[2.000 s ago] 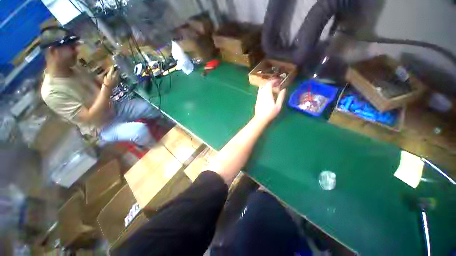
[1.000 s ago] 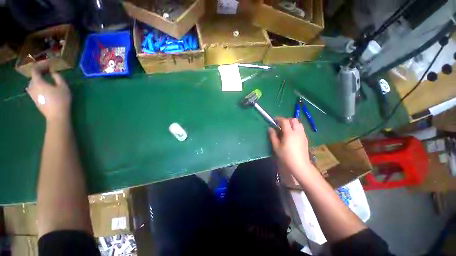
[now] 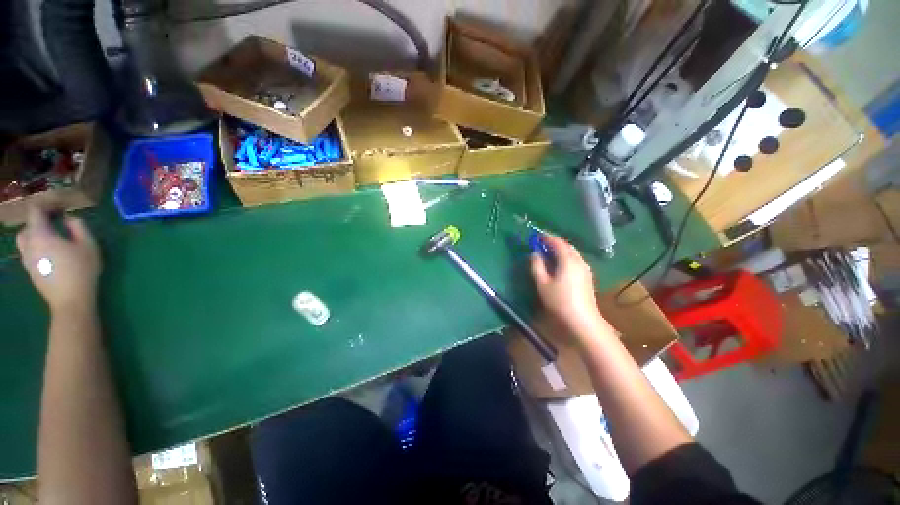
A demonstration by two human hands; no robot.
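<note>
My right hand is at the right of the green bench, closed around the blue side cutters, whose blue handle shows at the fingertips. The mallet lies left of this hand, its yellow-green head toward the back and its black grip at the front edge. My left hand is at the far left, by the front of a carton of small red and silver parts; its fingers are blurred, and whether they hold anything cannot be told. A clear-white oval object lies alone mid-bench.
A blue bin of small parts, a carton of blue pieces and more cardboard boxes line the back. A paper slip and thin tools lie before them. A grey cylindrical tool stands right. A red stool is beyond the bench.
The view has shifted to the right. My right hand has left the mallet and moved to the cutters. My left hand remains near the red-parts carton.
</note>
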